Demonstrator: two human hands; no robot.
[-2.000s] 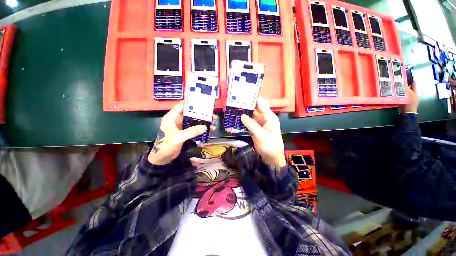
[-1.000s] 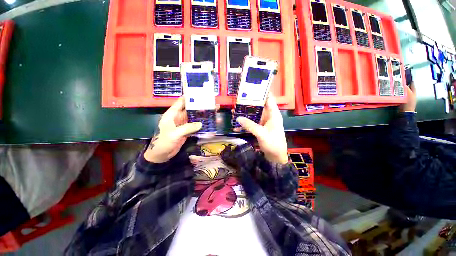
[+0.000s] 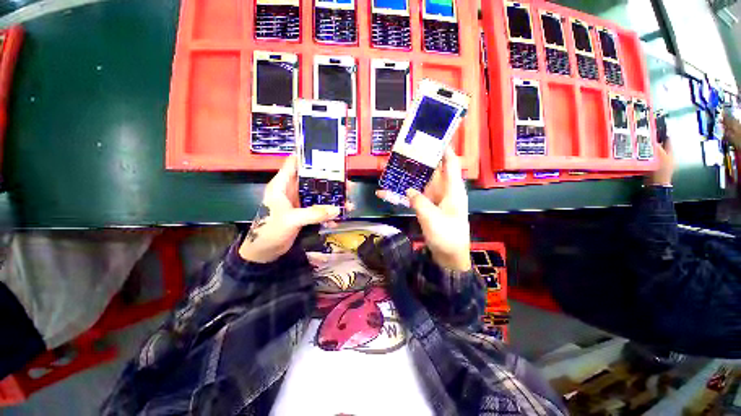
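Note:
My left hand [image 3: 280, 215] holds an upright keypad phone [image 3: 322, 150], with my thumb on its lower keys. Its screen is white with a large dark blue block. My right hand [image 3: 443, 213] holds a second keypad phone [image 3: 424, 138], tilted to the right, with my thumb at its bottom keys. Its screen also shows a large dark blue block with white around it. Both phones are above the front edge of a red phone tray [image 3: 325, 166]. They partly hide phones lying in the tray's front row.
The tray's back-row phones show lit screens; empty slots are at front left and front right. A neighbouring red tray [image 3: 569, 164] holds several phones with dark screens. Another person's hand [image 3: 665, 165] is at its right end. The green bench [image 3: 89, 122] extends left.
Dark blue blocks have grown across both screens, replacing smaller scattered ones. The right phone has moved slightly right and tilted further. The left phone has turned more upright.

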